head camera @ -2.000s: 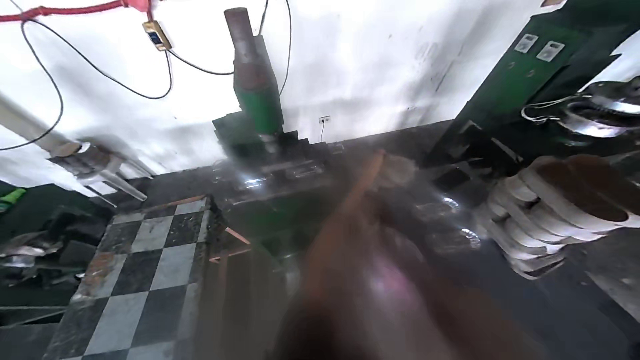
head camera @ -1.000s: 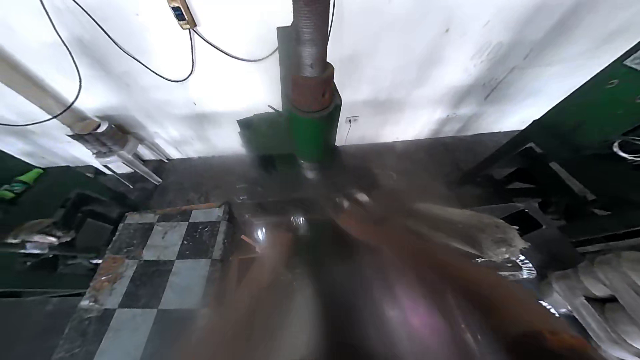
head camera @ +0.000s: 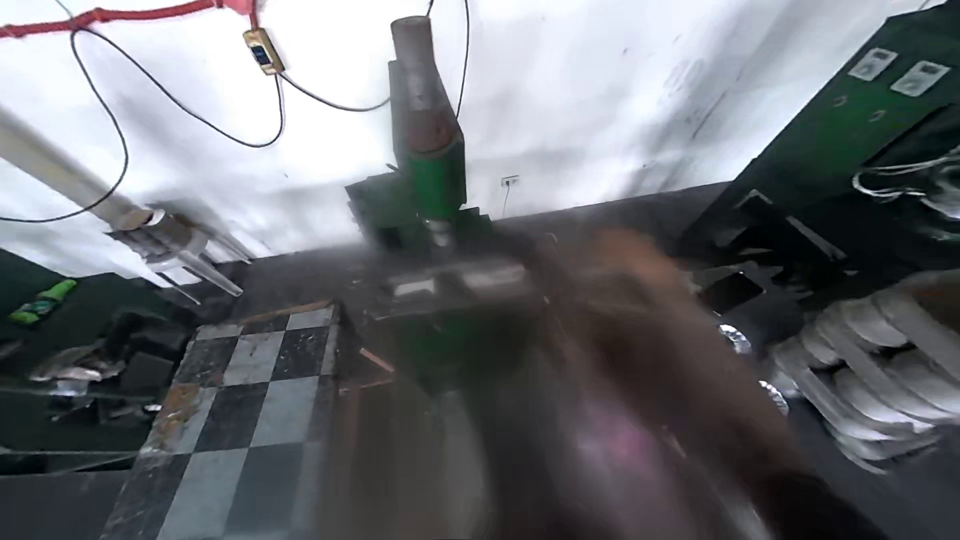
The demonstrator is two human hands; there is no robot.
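Observation:
My right hand (head camera: 626,251) is a heavy blur at the end of my forearm, right of the base of a green machine (head camera: 439,184) with a thick upright metal shaft. A pale, blurred piece (head camera: 611,289) lies at or under the hand; whether the fingers hold it cannot be told. Shiny metal parts (head camera: 491,276) lie across the machine's bed, in front of its spindle. My left hand cannot be made out. Pink and grey blur fills the lower middle.
A checkered tiled surface (head camera: 259,360) stands at the left. Several pale curved pieces (head camera: 870,360) are stacked at the right, below a dark green machine (head camera: 862,112). A green bottle (head camera: 43,301) lies far left. Cables and a yellow switch box (head camera: 262,51) hang on the wall.
The forearm seen at the left a second ago is gone from view. My right hand now shows farther right of the spindle than then. The view has shifted.

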